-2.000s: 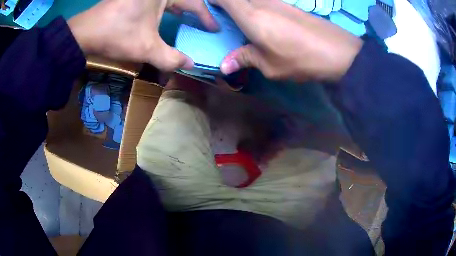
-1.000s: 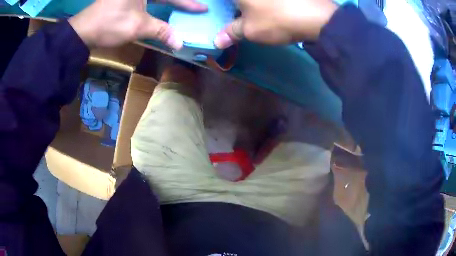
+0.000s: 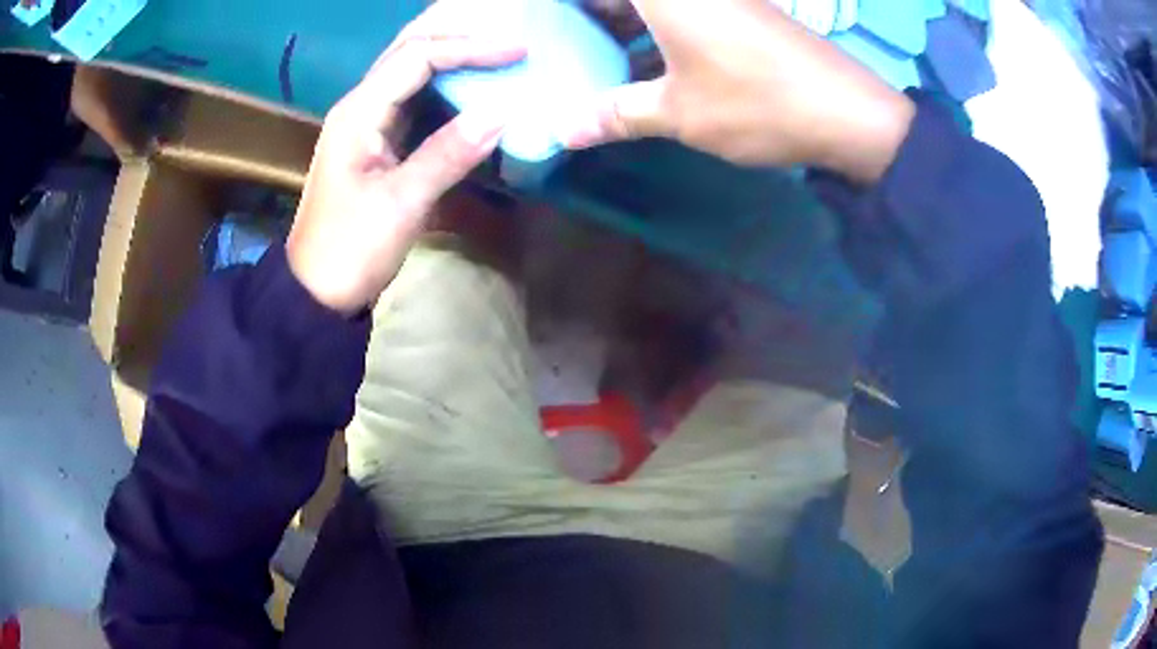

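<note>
A light-blue speaker unit (image 3: 546, 70) is held between both my hands at the top centre, over the bench's near edge. Its surface is bright and blurred, so I cannot tell which face shows. My left hand (image 3: 393, 152) grips its left side, thumb below and fingers above. My right hand (image 3: 749, 89) holds its right side, thumb at the lower edge; its fingers are cut off by the top edge of the picture.
The green bench (image 3: 228, 44) spans the top. Light-blue covers (image 3: 888, 25) lie at top right beside a white stack (image 3: 1047, 140). Blue units (image 3: 1123, 361) stand at far right. A cardboard carton (image 3: 133, 254) is below left. A red object (image 3: 609, 437) is between my knees.
The unit has turned in my hands and its striped face no longer shows. My left hand has turned more upright, its wrist lower and closer to the middle, with the forearm now partly covering the carton.
</note>
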